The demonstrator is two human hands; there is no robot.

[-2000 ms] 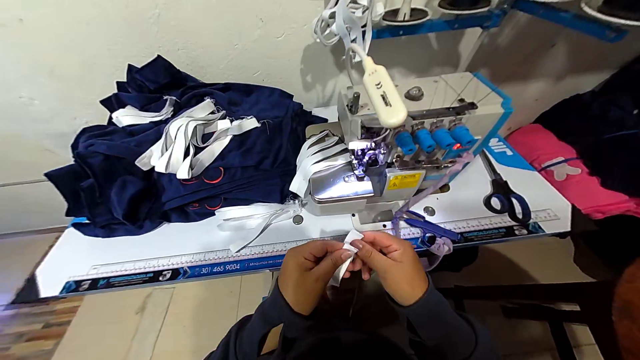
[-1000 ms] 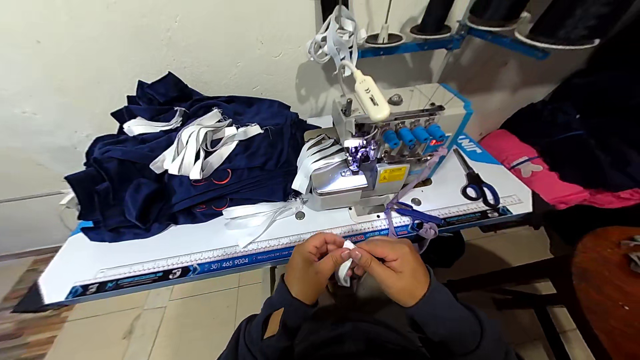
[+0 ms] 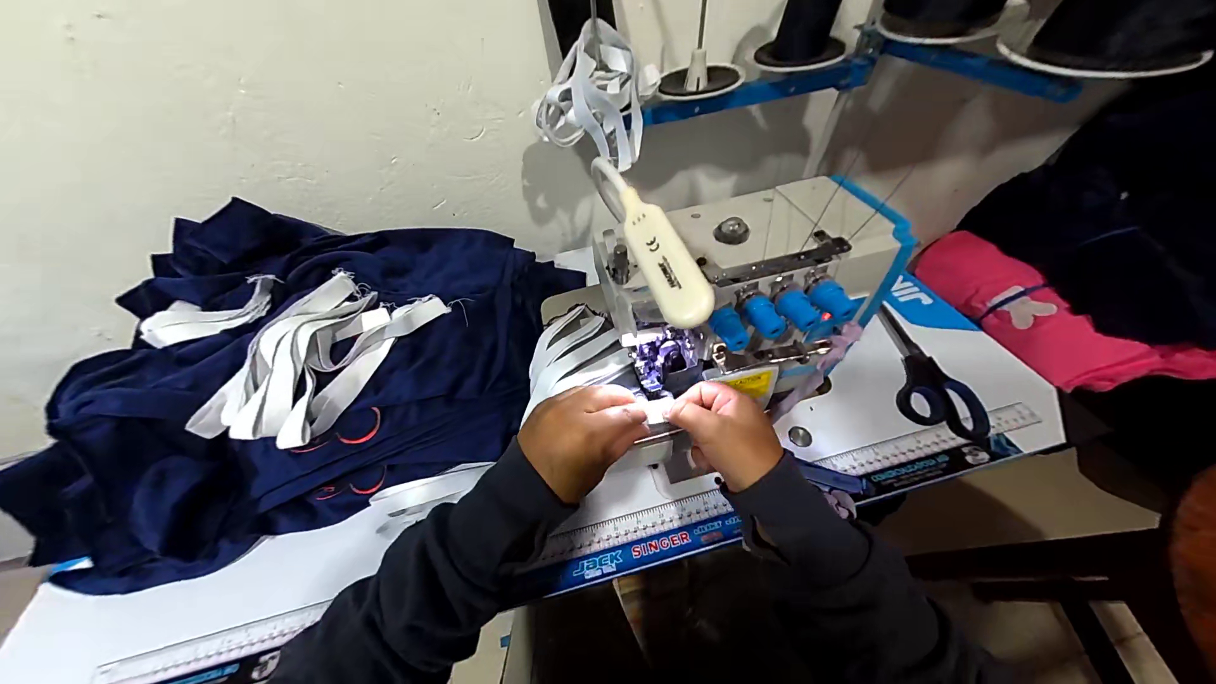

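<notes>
My left hand [image 3: 584,439] and my right hand [image 3: 730,432] pinch a short piece of white elastic band [image 3: 657,410] between them, just in front of the lit needle area of an overlock sewing machine [image 3: 750,285]. Part of the band is hidden by my fingers. Several white elastic strips [image 3: 575,356] lie at the machine's left side, behind my left hand. More white strips [image 3: 299,366] rest on a pile of navy blue fabric [image 3: 408,275] at the left. Another bundle of white strips [image 3: 432,489] lies partly behind my left sleeve.
Black-handled scissors [image 3: 936,394] lie right of the machine, beside a printed ruler along the table edge [image 3: 655,518]. A white lamp [image 3: 665,266] hangs over the machine. Thread cones stand on a blue rack [image 3: 760,100] above. Pink fabric [image 3: 1054,323] and dark cloth are at far right.
Both hands have moved from in front of the table edge up to the machine's needle area, with the white band held between them.
</notes>
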